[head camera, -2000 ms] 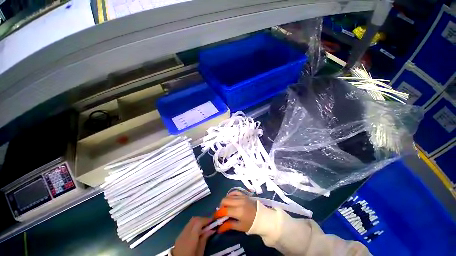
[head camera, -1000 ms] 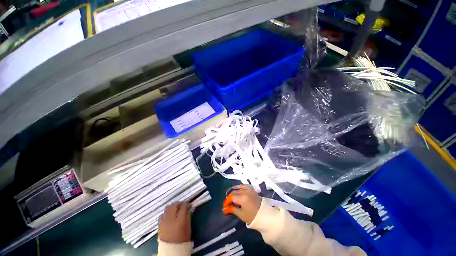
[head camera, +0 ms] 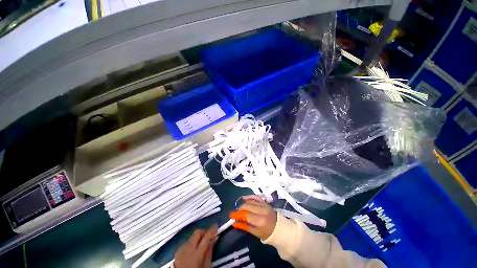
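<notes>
My left hand (head camera: 194, 250) holds a slim white sleeve (head camera: 225, 227) near the bench's front edge. My right hand (head camera: 254, 218), with orange finger cots (head camera: 240, 220), is closed on the sleeve's upper right end. A thin pale loop (head camera: 239, 201) shows at the top of my right hand. Below the hands lie a few more white sleeves (head camera: 236, 257), cut off by the lower edge. A stack of white sleeves (head camera: 162, 196) lies to the left. A tangle of white tape strips (head camera: 251, 152) lies above my right hand.
A small blue tray (head camera: 172, 99) and large blue bin (head camera: 261, 84) stand behind. A crumpled clear bag (head camera: 340, 141) with dark contents lies at right, above a lower blue bin (head camera: 418, 220) holding short white and black pieces (head camera: 375, 225). A scale (head camera: 39, 201) and beige parts tray (head camera: 120, 152) are at left.
My left hand has moved right from the stack's edge to my right hand, and a sleeve is now held between both hands. The view has shifted slightly.
</notes>
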